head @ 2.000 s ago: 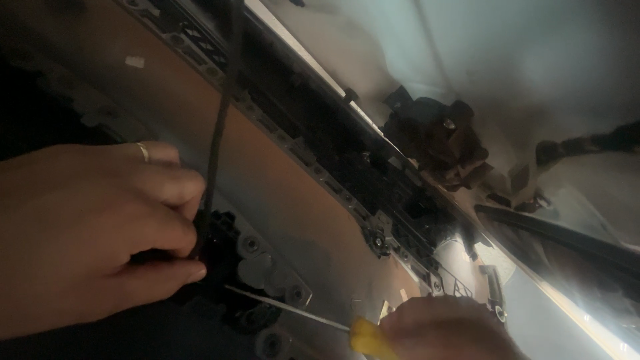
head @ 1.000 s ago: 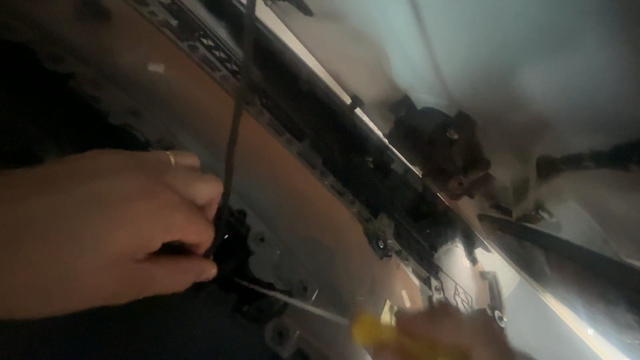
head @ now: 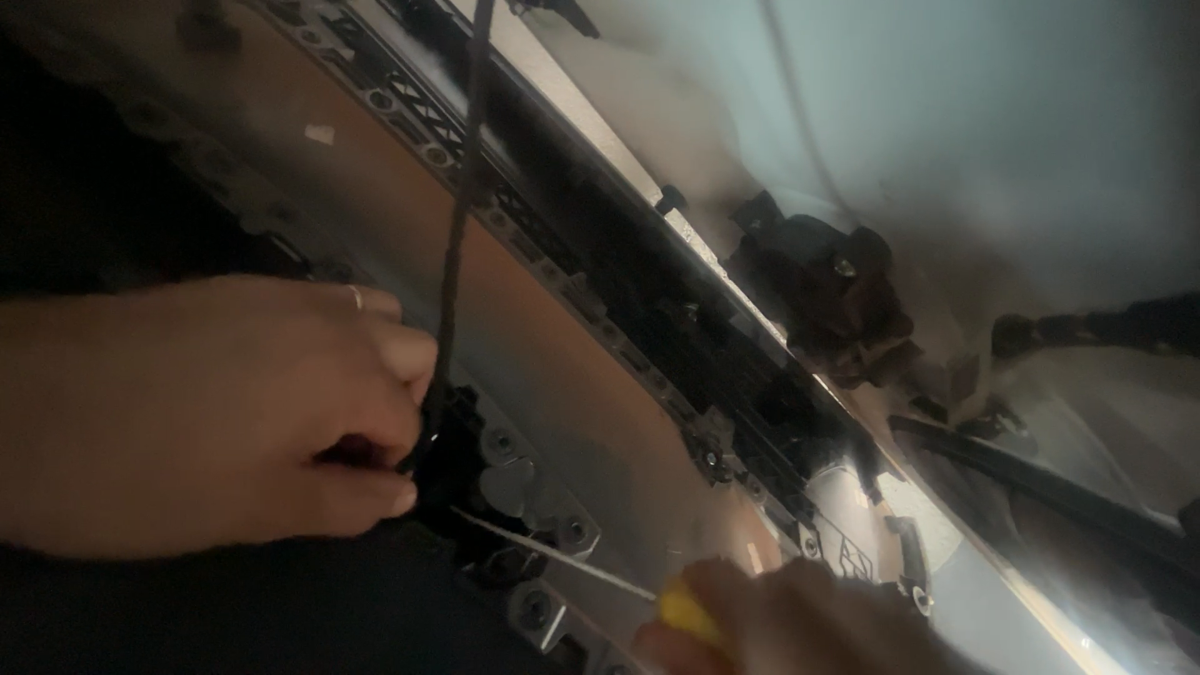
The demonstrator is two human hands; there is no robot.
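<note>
My left hand (head: 225, 412), with a ring on one finger, pinches a dark cable (head: 455, 272) at its lower end, beside a black part (head: 450, 469). The cable runs from there up to the top edge. At the bottom right my right hand (head: 797, 623), blurred, grips a yellow handle (head: 689, 614). From the handle a thin metal shaft (head: 562, 562), like a screwdriver's, points up and left to the black part, near my left fingertips. Its tip is lost in the dark, so contact cannot be told.
A long black plastic rail with ribs and holes (head: 562, 281) crosses diagonally beside a bare brownish panel (head: 581, 347). A black mechanism (head: 825, 291) sits on the right, with a dark ribbed hose (head: 1106, 323) beyond it. Metal brackets (head: 539, 609) lie near the tool. Deep shadow covers the lower left.
The view has shifted slightly. Both hands keep their holds on the cable and the yellow-handled tool; nothing has plainly been let go.
</note>
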